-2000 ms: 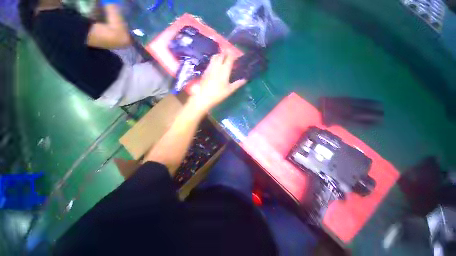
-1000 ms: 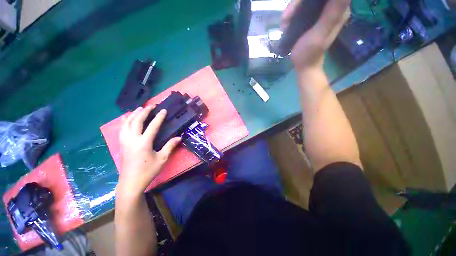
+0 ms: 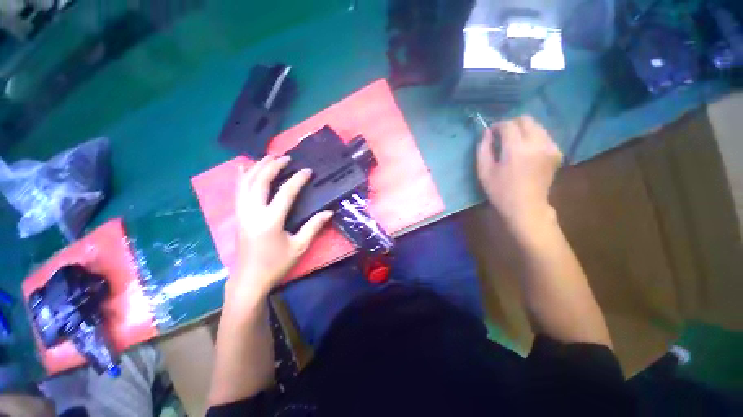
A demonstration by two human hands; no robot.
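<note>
The black device body (image 3: 326,167) lies on the pink-red foam mat (image 3: 399,147), its film-wrapped grip (image 3: 362,221) pointing toward me over the mat's near edge. My left hand (image 3: 273,212) holds the device body, with fingers over its left part and the thumb at its near side. My right hand (image 3: 520,163) is low over the bench right of the mat, fingers curled. A thin pale strip (image 3: 482,120) shows at its fingertips. I cannot tell whether the hand holds it; the inside of the hand is hidden.
A black side cover (image 3: 257,110) lies behind the mat. A brightly lit screw feeder (image 3: 509,69) stands behind my right hand, with dark parts (image 3: 419,41) beside it. Left are a plastic bag (image 3: 61,187) and another device (image 3: 69,301). Brown cardboard (image 3: 595,212) is below the bench's right side.
My left hand has gone from the neighbouring left mat to the device on my mat. My right hand has come down from the feeder to the bench; the large dark object it held no longer shows in it.
</note>
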